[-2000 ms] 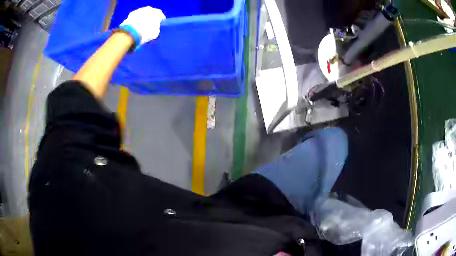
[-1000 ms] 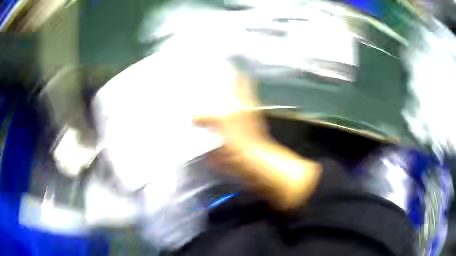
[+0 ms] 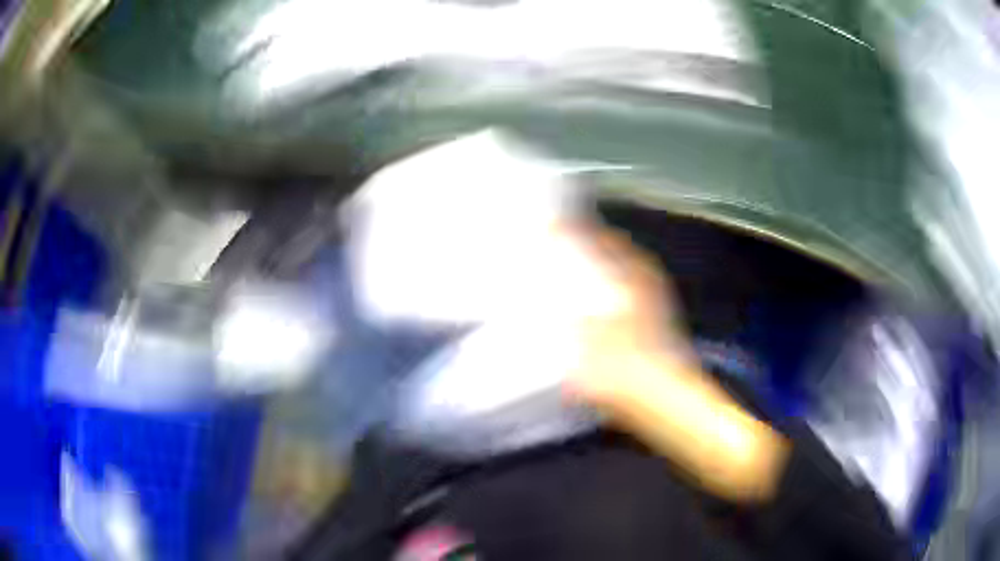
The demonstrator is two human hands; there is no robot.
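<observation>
The view is strongly blurred. My bare right hand reaches in from the lower right, with its fingers against a large white object in front of my body. The object looks like a white housing, but its details are lost in the blur. A paler, translucent mass, possibly plastic wrap, hangs at its lower side. I cannot make out my left hand.
A dark green bench with a curved edge runs across the top, with blurred white items on it. A blue bin stands at lower left. Clear wrapped material shows at the right.
My view has turned from the blue bin and floor to the bench. Since one second ago, my right hand and the white object have shifted right and appear smaller. My gloved left hand no longer shows.
</observation>
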